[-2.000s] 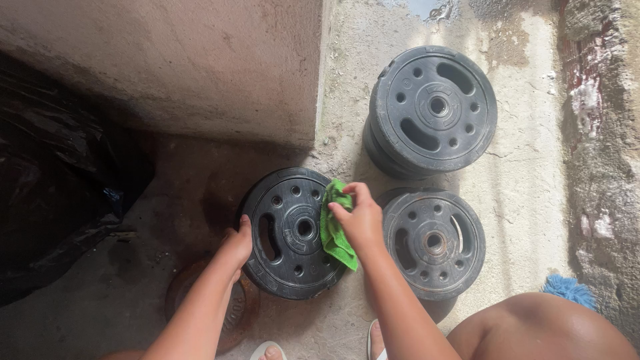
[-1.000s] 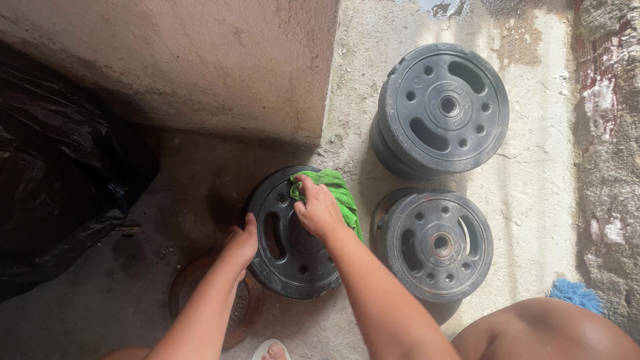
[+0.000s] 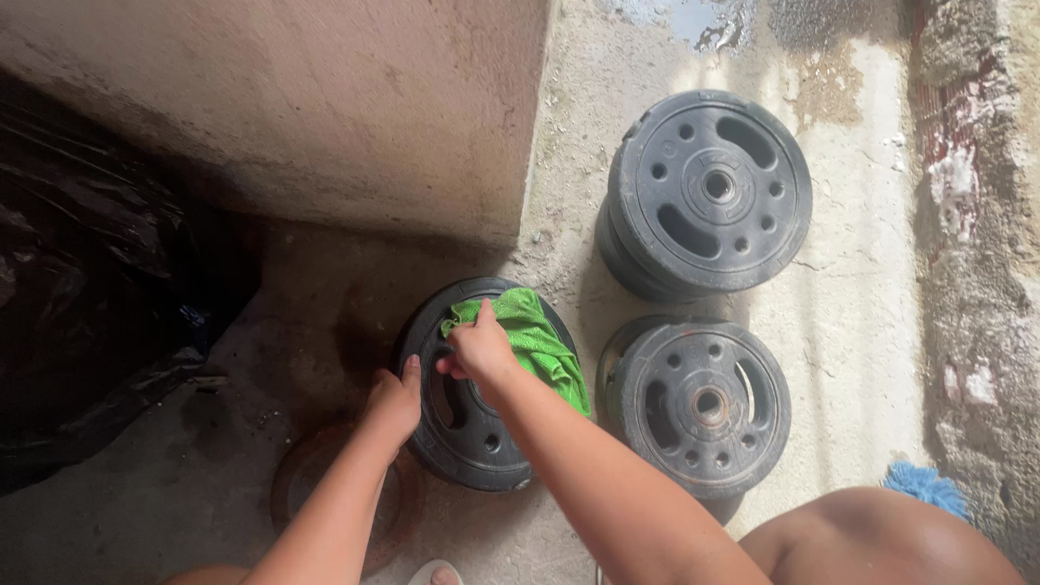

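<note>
A round black weight plate point(image 3: 455, 455) lies flat near the corner of the wall. At its left rim is my left hand point(image 3: 396, 405), thumb over the top edge and the other fingers hidden below. My right hand point(image 3: 479, 345) presses a green cloth point(image 3: 528, 329) onto the plate's upper part, index finger stretched out on the fabric. The cloth drapes over the right side of the plate and hides part of its face. To the right stand two stacks of similar grey-black plates, an upper stack point(image 3: 731, 236) and a lower one point(image 3: 682, 471).
A black plastic bag point(image 3: 97, 309) lies at the left, and a plastered wall point(image 3: 325, 106) rises behind the plate. Partly under my left forearm is a rusty brown disc point(image 3: 296, 479). A blue fluffy item point(image 3: 926, 487) sits by my knee, beside a rough wall point(image 3: 975, 341).
Two seconds ago the cloth was at the plate's right side; my right hand has since moved it to the upper part. My left hand has stayed at the left rim.
</note>
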